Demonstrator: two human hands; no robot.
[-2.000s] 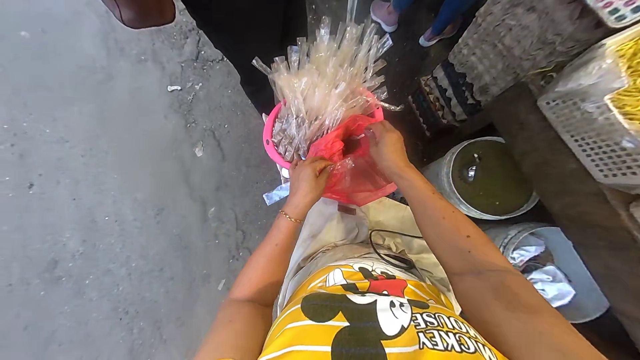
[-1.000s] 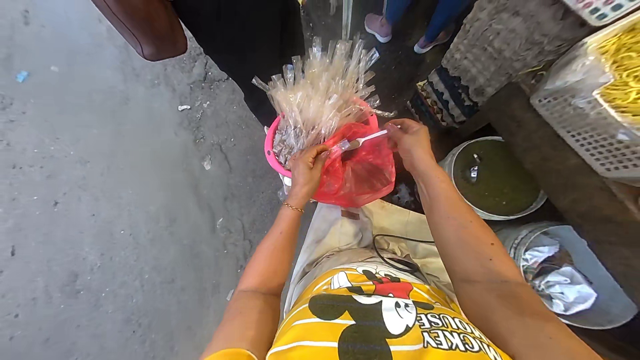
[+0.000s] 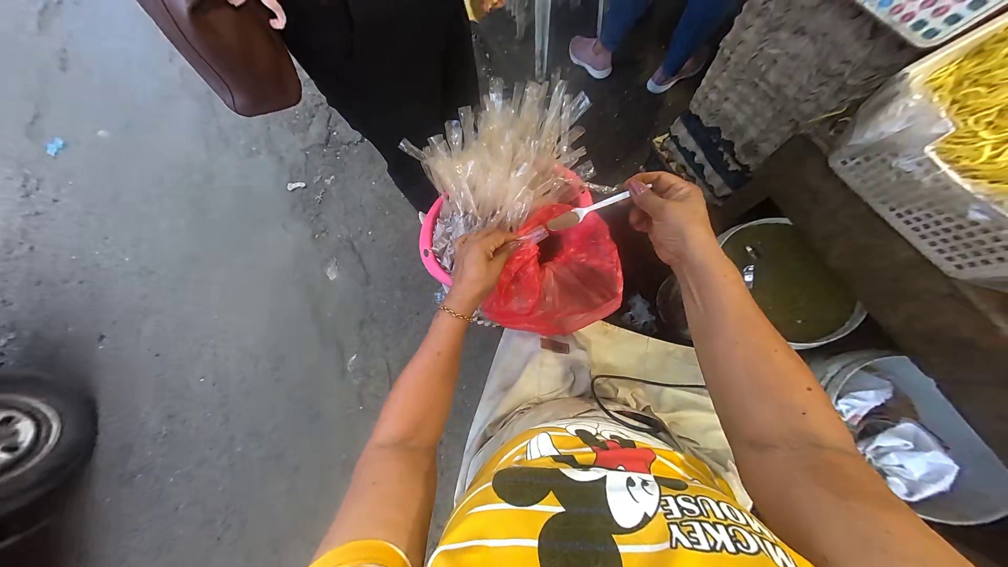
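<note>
In my right hand (image 3: 669,213), a white plastic spoon (image 3: 602,202) is pinched by its handle, its bowl heaped with a brownish substance. My left hand (image 3: 482,264) pinches a small clear plastic sleeve (image 3: 533,235) close to the spoon's tip. Below both hands lies a red plastic bag (image 3: 559,283) with a dark opening; its contents are hidden. A pink basket (image 3: 428,242) is behind it, carrying a thick bunch of narrow clear plastic sleeves (image 3: 504,157) that fan upward.
At right stand a bucket of murky greenish liquid (image 3: 795,283), a grey container (image 3: 969,472) with white plastic (image 3: 909,461), and a white crate (image 3: 906,189) of yellow strands. A person in dark clothes stands beyond the basket. A vehicle wheel (image 3: 24,441) shows at lower left.
Two seconds ago my right hand was at the red bag's mouth; it then rose to the right with the spoon in view. The wheel has appeared at the left.
</note>
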